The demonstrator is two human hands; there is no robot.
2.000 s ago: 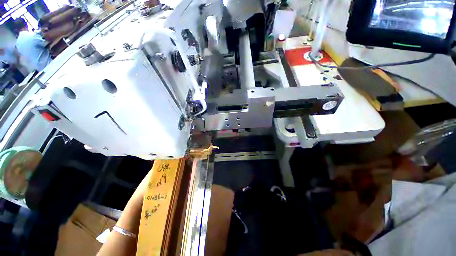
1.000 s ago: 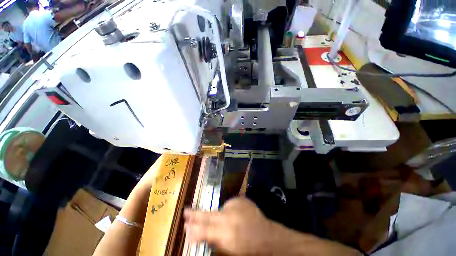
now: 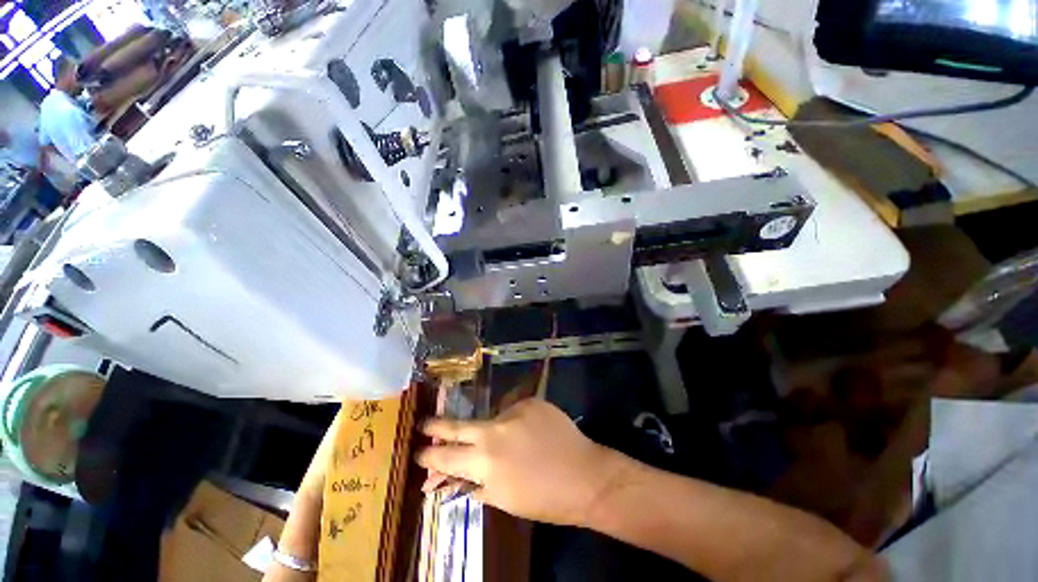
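The yellow-orange template (image 3: pixel 355 500) with black handwriting runs up to the white sewing machine head (image 3: pixel 250 273). A dark brown strip shows along its right side, beside the silver metal rail (image 3: pixel 461 543). My right hand (image 3: pixel 518 455) lies over the rail near the machine head, its fingertips at the template's right edge; whether it grips anything is unclear. My left forearm, with a white band, comes up left of the template; my left hand is hidden under the template and machine head.
Brown panels (image 3: pixel 211 534) with a small white scrap lie at lower left. Grey carriage bars (image 3: pixel 683 227) stand right of the head. A green round object (image 3: pixel 46 426) is at far left. A black-framed screen (image 3: pixel 933 46) is at upper right. A person in blue is in the background.
My right hand, out of clear view two seconds ago, came in over the rail and has moved up towards the machine head. A thin brown piece now shows right of the rail. The view has shifted.
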